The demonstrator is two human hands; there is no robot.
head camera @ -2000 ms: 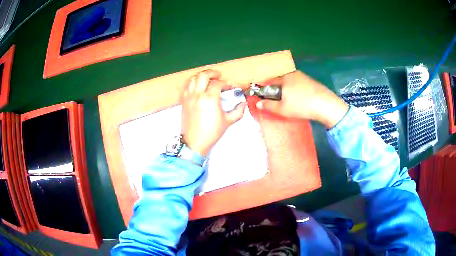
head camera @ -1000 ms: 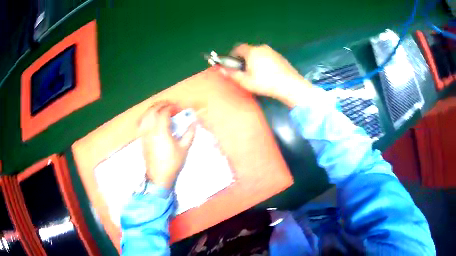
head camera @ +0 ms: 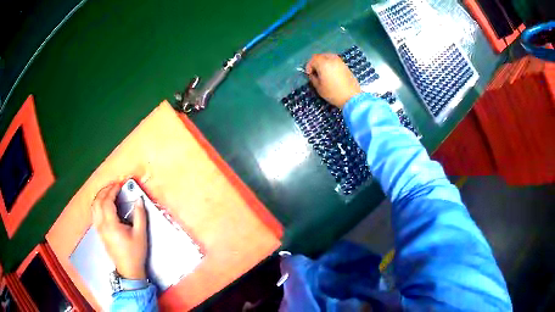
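A tablet back cover [head camera: 173, 247], glared to white, lies on an orange foam tray [head camera: 201, 207] at the lower left. Its round rear camera lens area [head camera: 131, 184] shows at the upper corner. My left hand [head camera: 123, 234] rests on the cover with fingers spread around that corner. My right hand [head camera: 330, 78] is at the top edge of a lens part sheet [head camera: 322, 131] with rows of small dark pieces. Its fingertips are pinched together; whether they hold a piece is too small to tell. The silver air blow gun [head camera: 207, 91] lies on the green bench beyond the tray's corner.
A second part sheet [head camera: 432, 67] lies at the upper right. A blue air hose [head camera: 274, 27] runs from the gun. Stacked orange foam trays [head camera: 517, 122] stand at the right. A tray with a tablet screen [head camera: 15, 167] is at the left edge, more trays [head camera: 52, 280] below it.
My right hand has let go of the air blow gun and moved right to the part sheet. My left hand stays on the cover. The view has turned right.
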